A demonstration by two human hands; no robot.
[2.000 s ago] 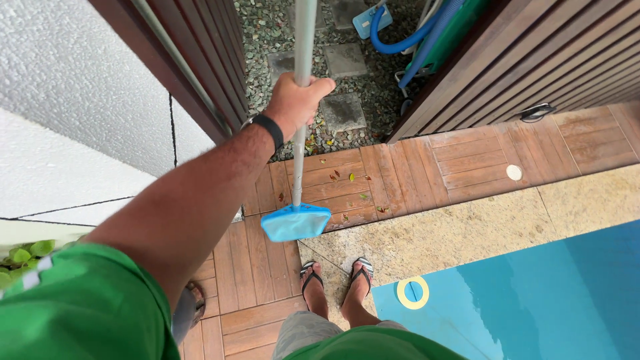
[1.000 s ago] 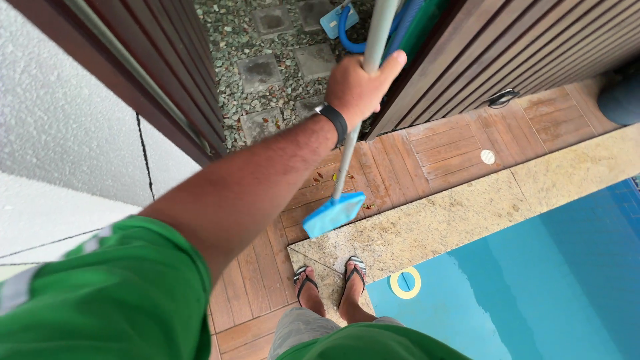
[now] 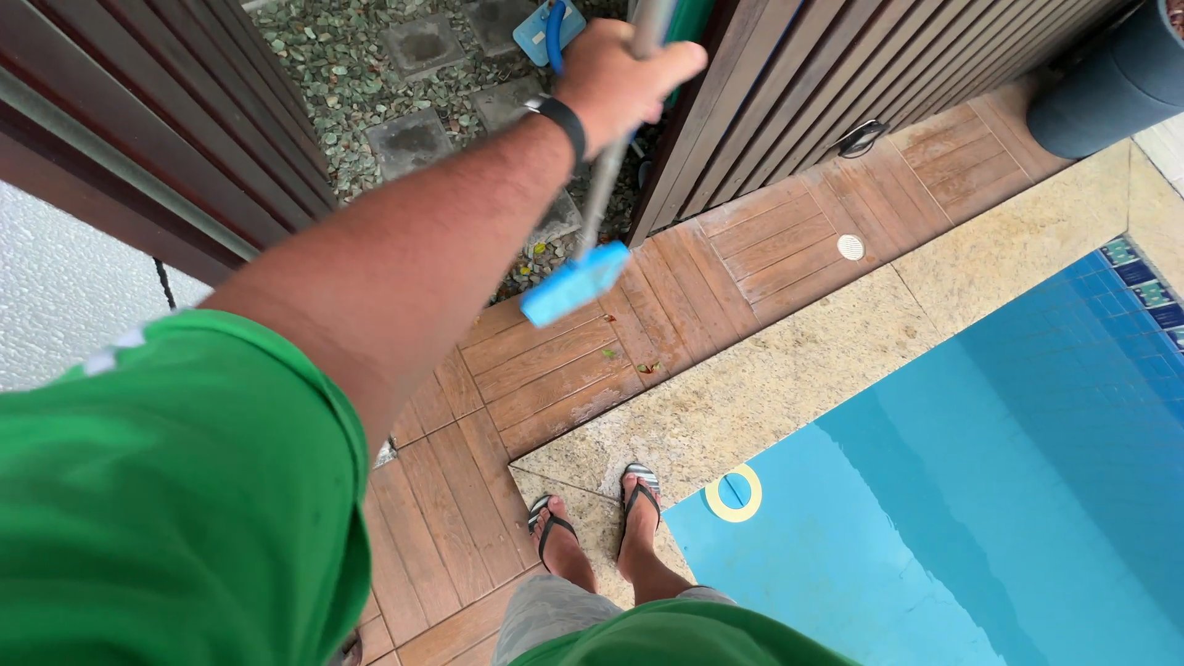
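My left hand (image 3: 624, 79), with a black wristband, is closed around the pale pole (image 3: 606, 180) of a pool leaf skimmer at the top centre. At the pole's lower end, the light-blue skimmer head (image 3: 575, 284) is tilted and slightly blurred. It appears over the edge between the wood-look deck and the gravel; whether it touches the ground cannot be told. Small leaves (image 3: 647, 368) lie on the deck just below it. My right hand is out of view.
Slatted panels (image 3: 740, 120) flank a gravel strip (image 3: 347, 102) with square pavers and a blue hose (image 3: 555, 37). My feet, in flip-flops, stand on the stone pool coping (image 3: 795, 370). The pool (image 3: 832, 555) lies right; a dark planter (image 3: 1105, 88) stands at the upper right.
The skimmer head has moved away from my feet towards the gap between the slatted panels. My left hand has kept its hold on the pole. The view has shifted, showing the planter more fully.
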